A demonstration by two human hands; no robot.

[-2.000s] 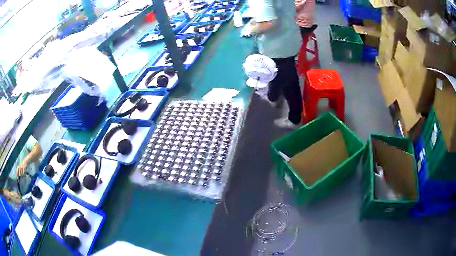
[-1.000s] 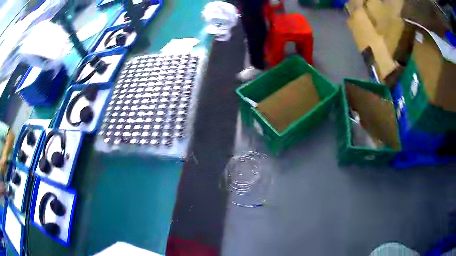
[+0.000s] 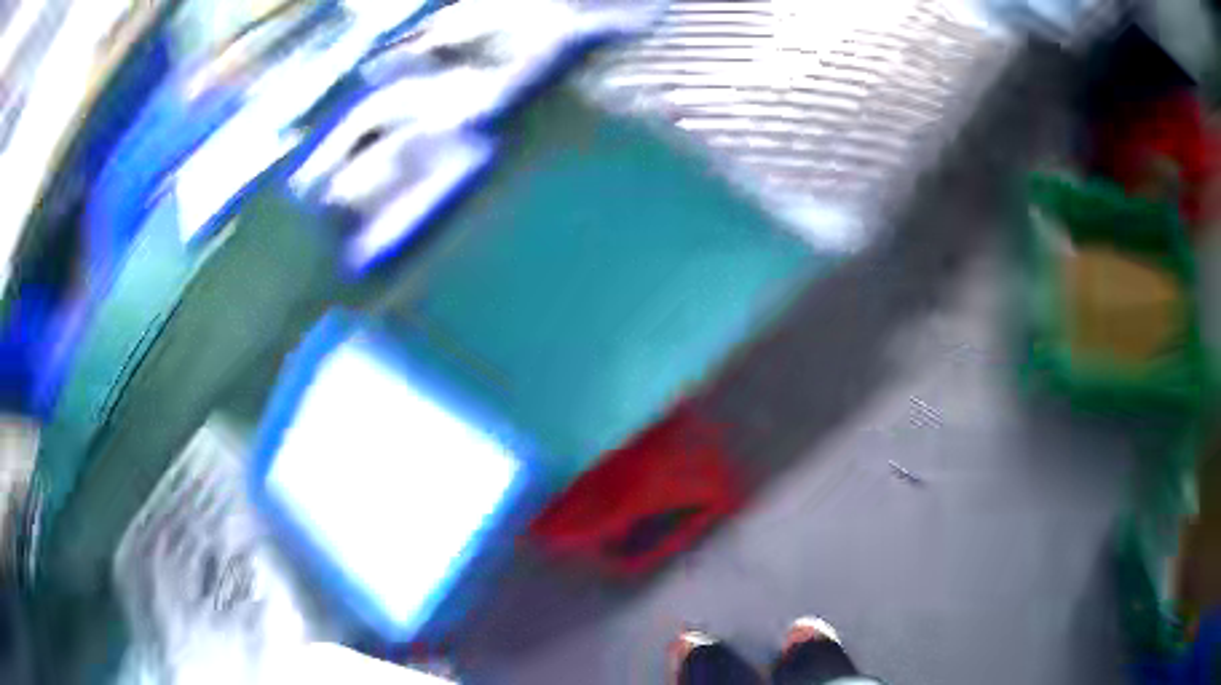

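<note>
The view is strongly blurred. A shallow blue-rimmed tray with a bare white liner (image 3: pixel 391 479) lies at the lower left, on the near end of the green bench (image 3: pixel 589 268). No headset shows in it. Blurred blue-rimmed trays (image 3: pixel 409 174) with white liners stand beyond it at the upper left; their contents are too smeared to tell. The parts tray (image 3: pixel 817 101) shows as silvery streaks at the top. Neither of my hands is in view.
A red stool-like object (image 3: pixel 643 495) is beside the bench edge. A green crate with cardboard inside (image 3: pixel 1114 301) is on the floor at right. Two shoe tips (image 3: pixel 750 649) show at the bottom. A crumpled clear plastic bag (image 3: pixel 214 562) is at lower left.
The view has swung left and down. The parts tray and crate now lie farther right, the white-lined tray, red object and shoes have come in, and the people at the bench are largely out of view.
</note>
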